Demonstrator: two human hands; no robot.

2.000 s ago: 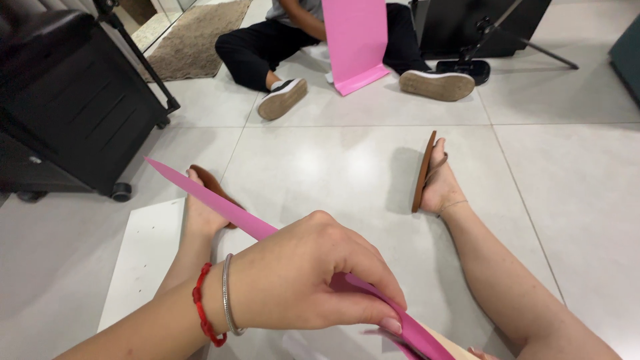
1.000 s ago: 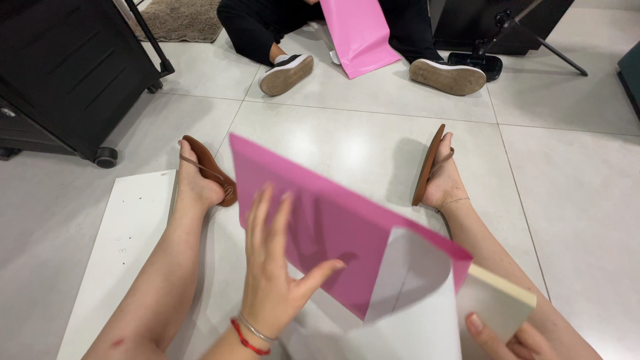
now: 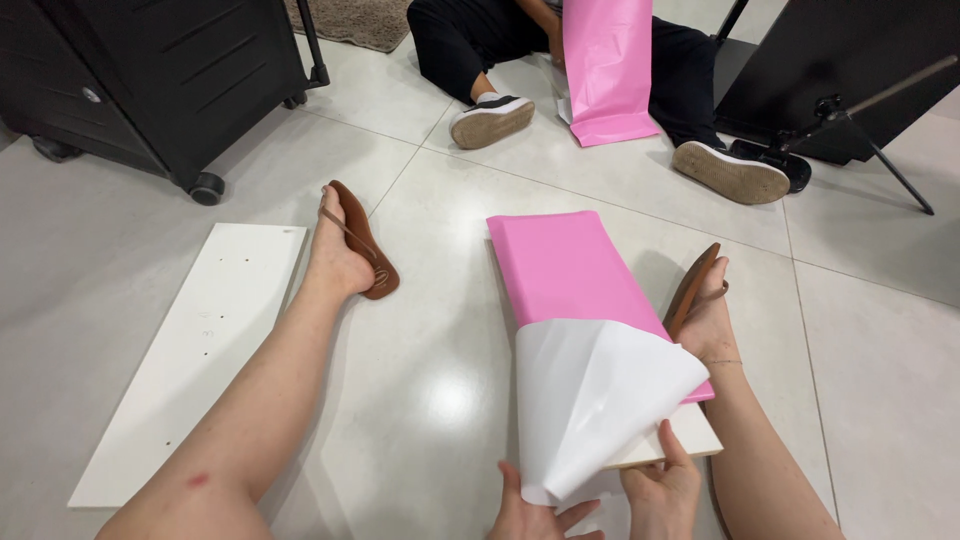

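Observation:
A white board [image 3: 649, 448], partly covered by pink adhesive film [image 3: 574, 262], lies at a slant between my legs. The film's white backing paper [image 3: 592, 382] is peeled up and curls over the near part of the board. My right hand [image 3: 664, 480] grips the board's near end, thumb on top and fingers below. At the lower tip of the backing paper is my left hand [image 3: 536, 510], thumb and fingers apart around it; whether it pinches the paper I cannot tell. Another white board [image 3: 202, 330] with small holes rests on the floor beside my left leg.
Across from me a person sits on the floor with pink film [image 3: 611, 75] between their legs. A black wheeled cabinet [image 3: 202, 82] stands at the upper left. A black stand [image 3: 829, 109] and a dark panel [image 3: 795, 82] are at the upper right. My sandalled feet flank the work.
The pink-covered board has gone from raised and tilted to lower and flatter between my legs. My left hand has moved off the pink face to the backing paper's lower tip.

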